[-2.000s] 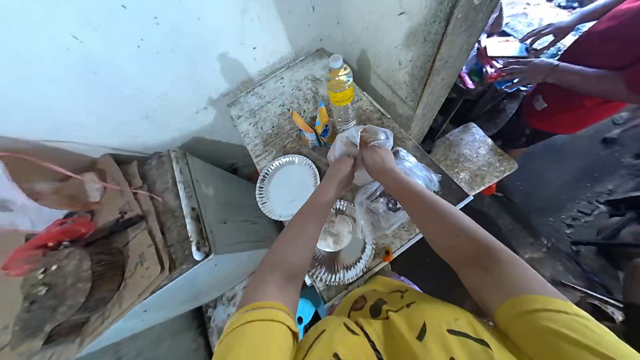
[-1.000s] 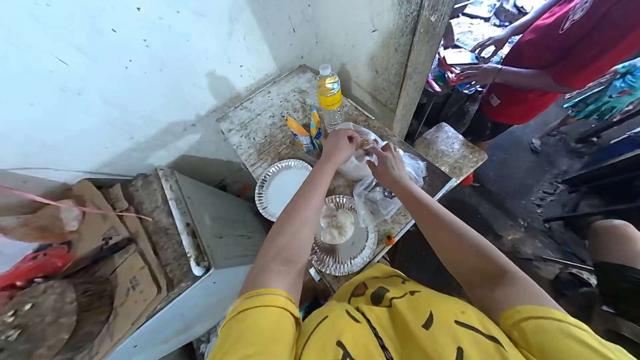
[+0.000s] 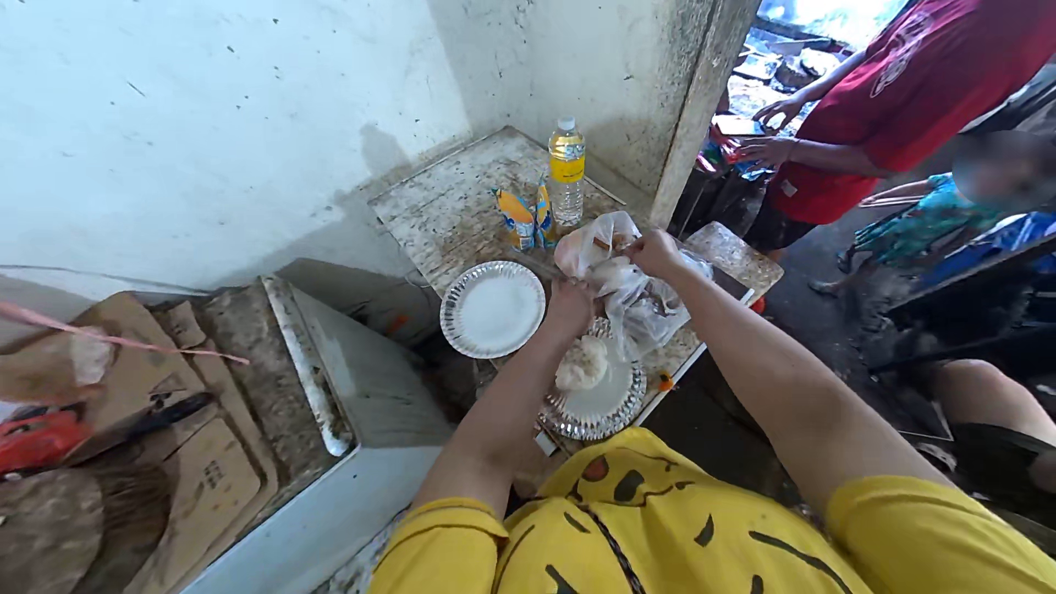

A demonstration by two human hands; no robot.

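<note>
My right hand (image 3: 657, 252) grips the edge of a clear plastic bag (image 3: 606, 241) with brownish contents. My left hand (image 3: 572, 301) is at the bag's lower left side; its fingers are partly hidden, so its hold is unclear. Another clear plastic bag (image 3: 650, 318) lies just below. A silver-rimmed paper plate (image 3: 610, 404) with a mound of white rice (image 3: 582, 363) is beneath my left forearm. To the left sits a second silver-rimmed plate (image 3: 493, 309) with nothing on it. Behind the bags stand a bottle of yellow liquid (image 3: 567, 173) and two blue-and-orange packets (image 3: 518, 219).
The worn wooden table (image 3: 462, 186) touches the wall corner. A grey cabinet (image 3: 363, 371) stands left, with cardboard (image 3: 206, 478), a knife (image 3: 177, 412) and a round wooden block (image 3: 49, 520) on top. A small stool (image 3: 734, 252) is at the right. People are beyond the doorway.
My hands were close together at the bag two seconds ago; now they are apart, the left one lower. The bag's mouth is spread, showing brownish contents.
</note>
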